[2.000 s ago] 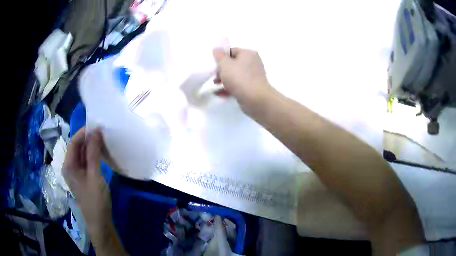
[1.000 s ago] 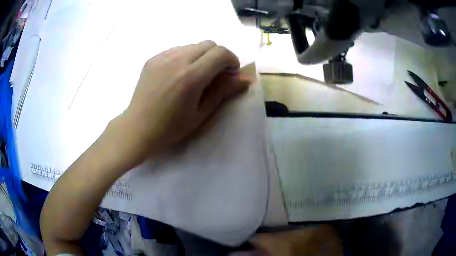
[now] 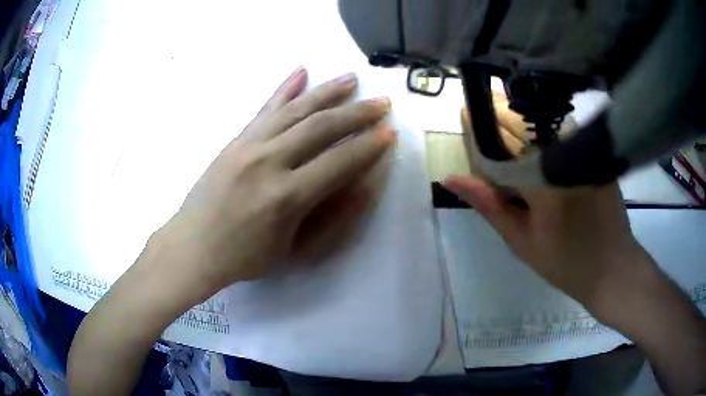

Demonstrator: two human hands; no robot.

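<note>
A white fabric piece point(image 3: 348, 309) with a rounded lower corner lies on the table left of the machine, its front edge at the table's edge. My left hand point(image 3: 286, 178) lies flat on it, fingers spread and pointing to the needle area. My right hand point(image 3: 550, 224) is at the machine bed point(image 3: 447, 155), partly hidden behind the machine head point(image 3: 526, 39); its thumb shows, and whether it holds anything is hidden. The needle and presser foot are hidden. A small dark wire rectangle point(image 3: 426, 80) hangs under the head.
Red-and-black snips point(image 3: 687, 176) lie at the right edge of view. A printed ruler strip point(image 3: 534, 329) runs along the table's front edge. Blue plastic point(image 3: 23, 263) hangs at the table's left edge. Scraps point(image 3: 186, 371) show below the table.
My left hand has flattened and spread its fingers on the fabric. My right hand has come up from below the table's edge to the machine. The machine head looks larger and nearer.
</note>
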